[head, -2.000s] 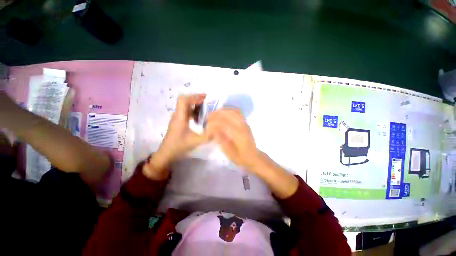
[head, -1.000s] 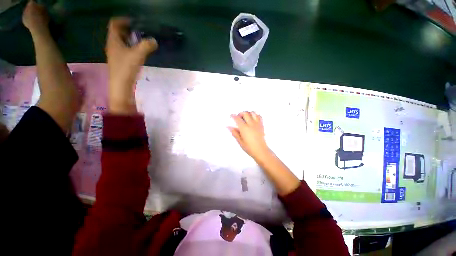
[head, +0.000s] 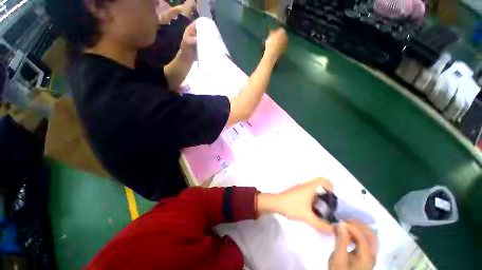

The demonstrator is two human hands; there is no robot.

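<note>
My left hand (head: 312, 203) grips a black cylindrical unit (head: 325, 205) over the white bench board, at the lower right of the view. Its round, partly glossy end faces left. My right hand (head: 357, 245) is at the lower edge, partly cut off, with its fingertips bent at the near side of the unit; whether they hold something small is unclear. A pale translucent bag or sheet (head: 355, 212) shows just right of the unit. Another black unit with a white label, in a whitish bag (head: 415, 206), lies on the green belt at the right.
A person in a black shirt (head: 148, 116) stands at the bench on the left, one arm reaching over the green belt (head: 338, 116). A pink sheet (head: 209, 158) with printed paper covers the bench beside them. Black trays (head: 359, 39) and white bags (head: 454, 87) stand beyond the belt.
The view has turned left towards the neighbouring person. My left hand has come back from the belt with a black unit over the bench, and my right hand has met it there.
</note>
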